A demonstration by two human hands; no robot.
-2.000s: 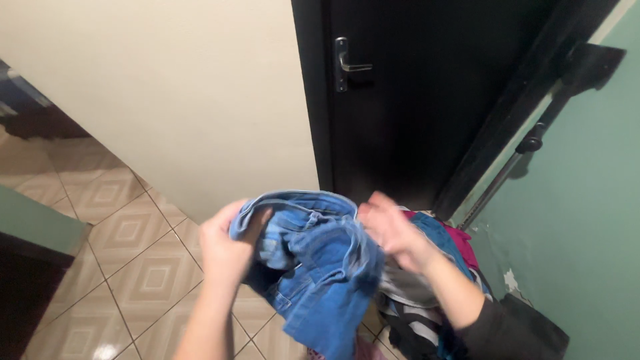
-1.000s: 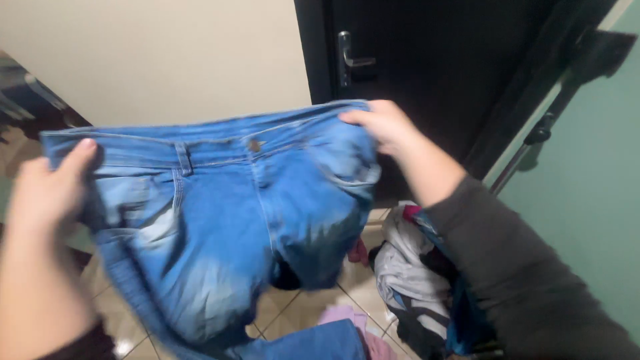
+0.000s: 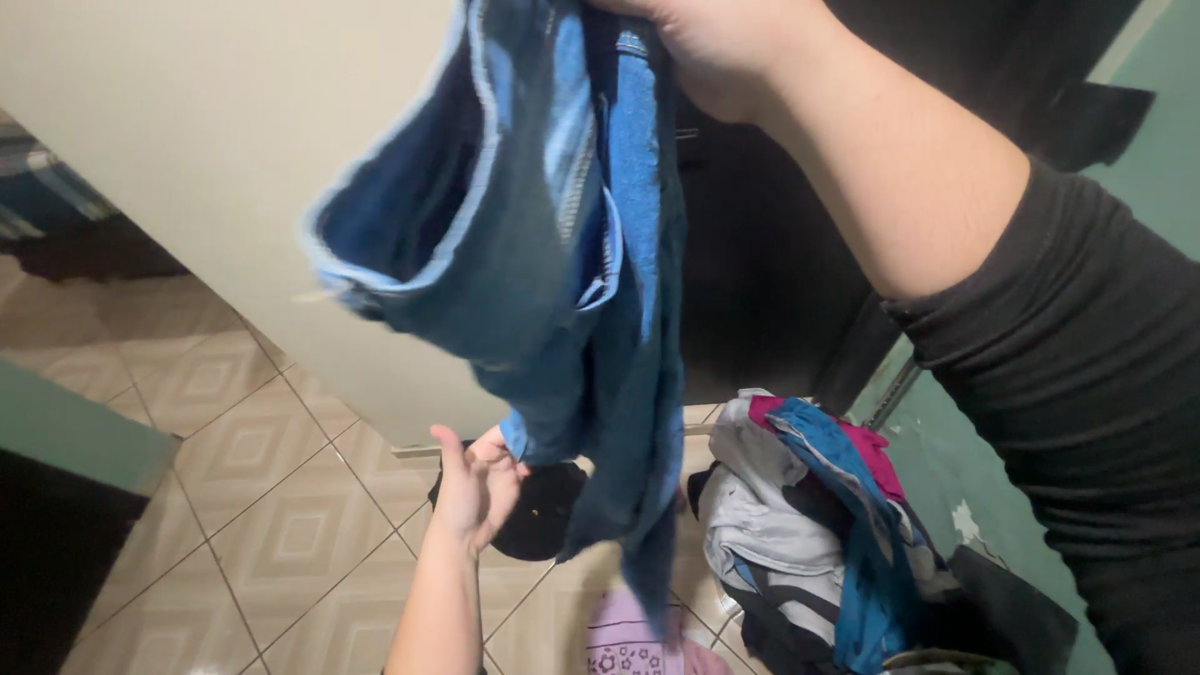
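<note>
A pair of blue denim jeans hangs at the middle, held up by my right hand, which is closed on it at the top edge of view. One opening of the jeans gapes toward the left. Lower down, my left hand is palm up with its thumb apart, and its fingertips are at a lower edge of the denim; whether they pinch it I cannot tell.
A pile of clothes, grey, blue, magenta and black, lies on the tiled floor by the green wall. A black item and a lilac patterned cloth are on the floor. Behind is a dark door.
The jeans were spread by the waist between both hands; now they hang from my right hand, which has risen. My left hand has moved down and toward the middle.
</note>
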